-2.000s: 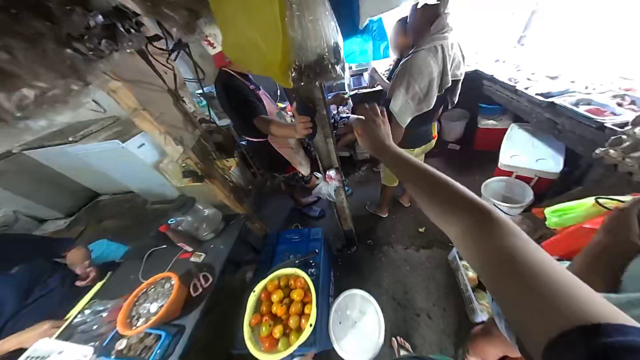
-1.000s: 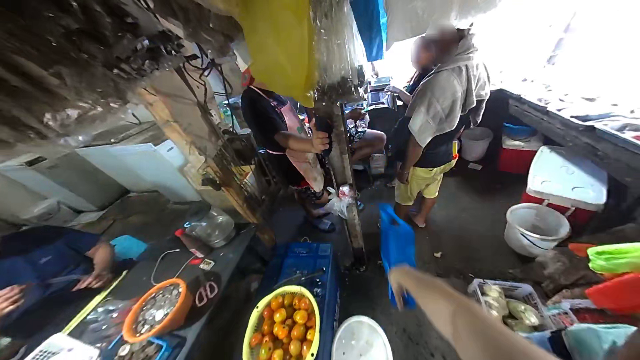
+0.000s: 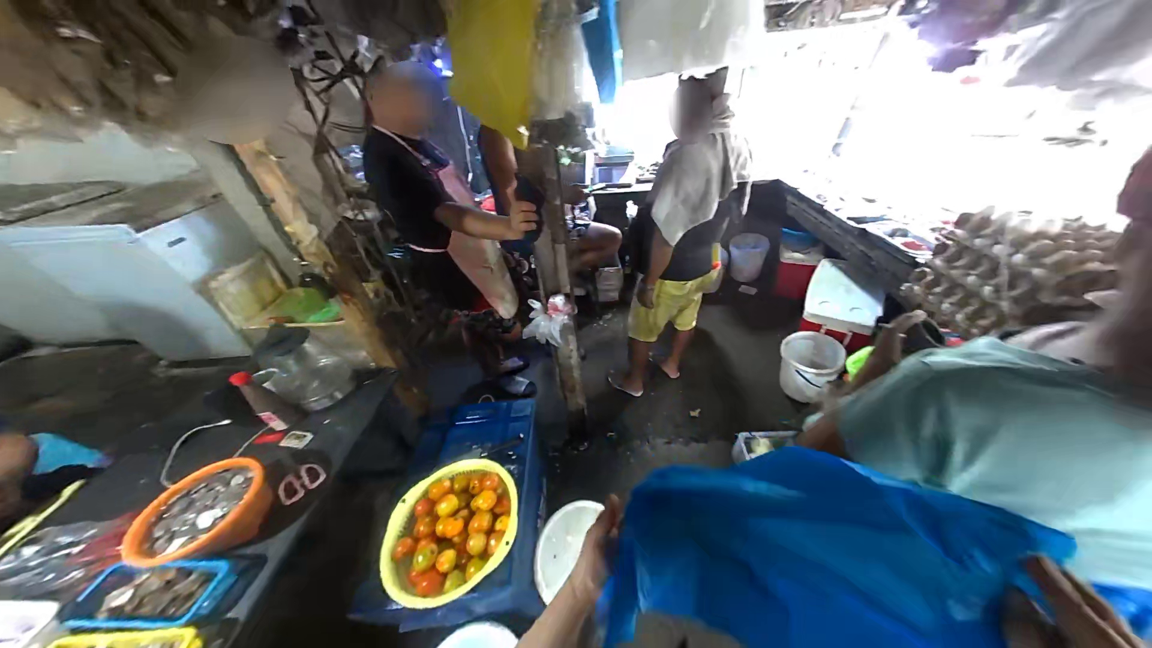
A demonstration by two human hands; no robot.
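Note:
A blue plastic bag [image 3: 810,549] is spread wide at the lower right. My left hand [image 3: 596,551] grips its left edge, thumb and fingers near the top. At the bag's right edge is my right hand [image 3: 1066,598], partly covered by the plastic and cut off by the frame. Left of the bag, a yellow basket of red, orange and green tomatoes [image 3: 450,531] rests on a blue crate [image 3: 490,423]. A white round container [image 3: 565,544] stands between that basket and my left hand.
A person in a teal shirt [image 3: 981,432] leans close at right. Two people stand beyond a wooden post [image 3: 562,360]. On the dark table are an orange basket of coins [image 3: 252,522] and a blue tray [image 3: 225,598]. White bucket [image 3: 810,364], cooler [image 3: 841,301] and stacked egg trays [image 3: 1017,270] stand farther right.
An arm reached toward the post, then held the bunched blue bag over the floor. Now the bag is near me, spread between both hands. The teal-shirted person has come into view at right.

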